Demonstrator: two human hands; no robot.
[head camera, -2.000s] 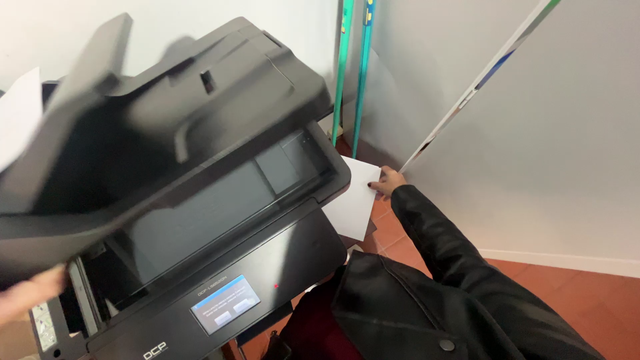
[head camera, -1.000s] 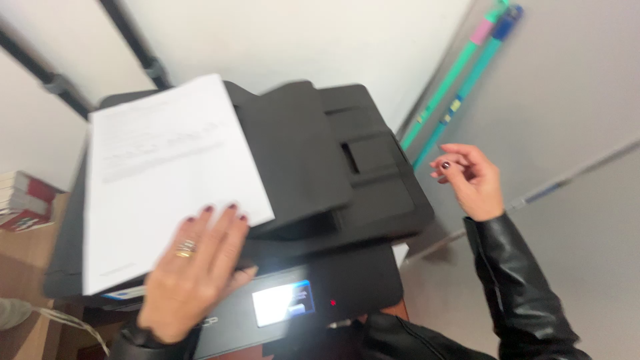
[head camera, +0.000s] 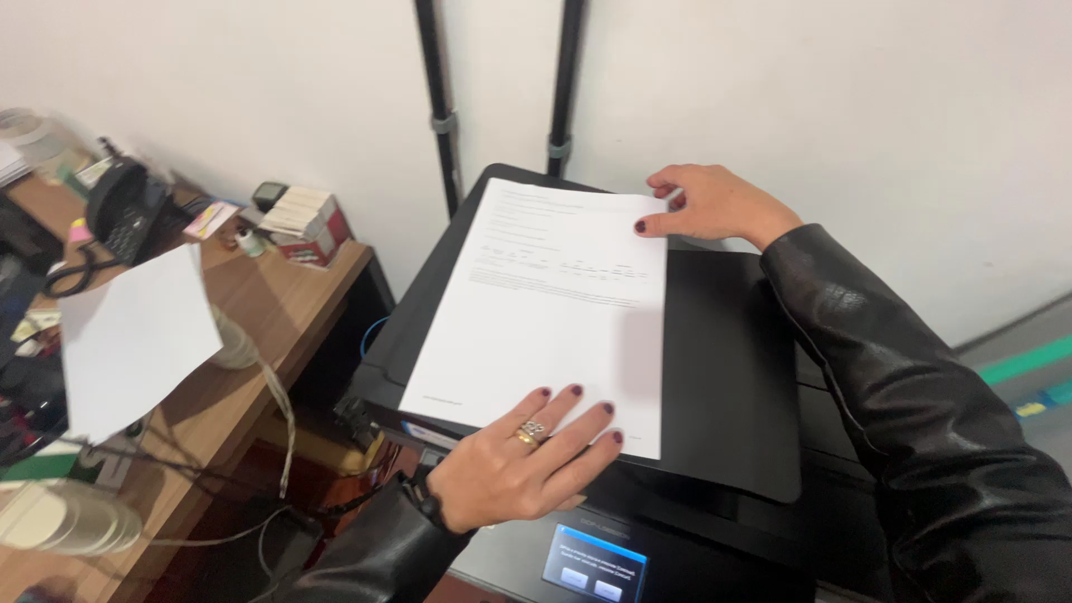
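A printed sheet of white paper (head camera: 544, 327) lies on the black document tray of a multifunction printer (head camera: 729, 368). My left hand (head camera: 536, 452) rests on the sheet's lower edge, fingers spread, with rings on one finger. At the top right corner, my right hand (head camera: 712, 205) has its thumb on the paper and its fingers curled just beyond the edge; whether it pinches the corner cannot be told. Below the tray, the printer's lit touchscreen (head camera: 595, 565) shows writing and two buttons.
To the left stands a wooden desk (head camera: 335, 293) with a desk phone (head camera: 126, 209), a red and white box (head camera: 310, 226), another white sheet (head camera: 138, 335) and loose cables. Two black poles (head camera: 565, 84) rise against the wall behind the printer.
The scanner lid, raised two seconds ago, is down. My right hand, beside the printer one second ago, is now at the sheet's top right corner. The view has swung left.
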